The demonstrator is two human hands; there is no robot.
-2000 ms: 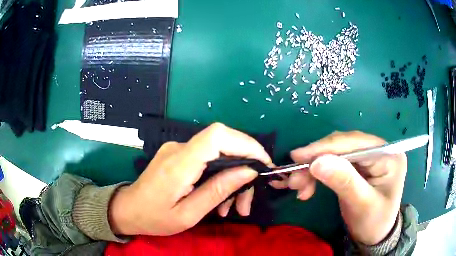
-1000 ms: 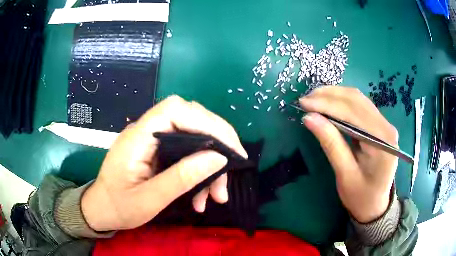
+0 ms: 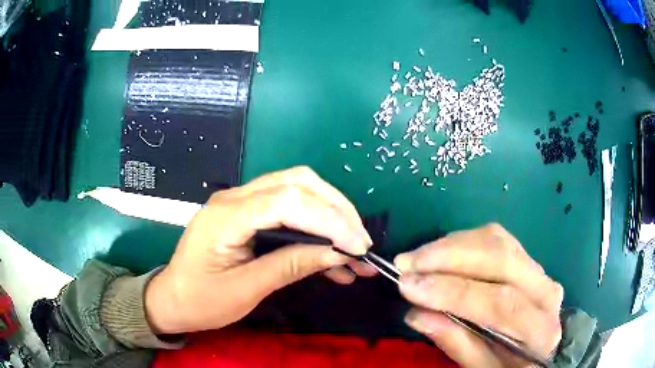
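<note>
My left hand [image 3: 266,251] holds a folded black strip [image 3: 291,237] between thumb and fingers, low in the middle of the view. My right hand [image 3: 481,287] holds slim metal tweezers [image 3: 482,330], their tips at the strip's edge by my left fingertips. The hands nearly touch. Whether a tiny piece sits between the tips cannot be seen. More dark material hangs below the hands. A loose pile of tiny silver-white pieces [image 3: 467,118] lies on the green bench top beyond my right hand.
A shiny black board [image 3: 190,122] with white tape bands [image 3: 179,37] lies at upper left. Dark ribbed strips [image 3: 39,108] are heaped at far left. Tiny black pieces [image 3: 567,144], a thin white strip [image 3: 607,208] and glossy black bars [image 3: 646,172] lie at right. A blue item [image 3: 625,8] is at upper right.
My right hand has moved from the silver-white pile back down to the strip, bringing the tweezer tips to it. My left hand has shifted slightly right and still holds the strip.
</note>
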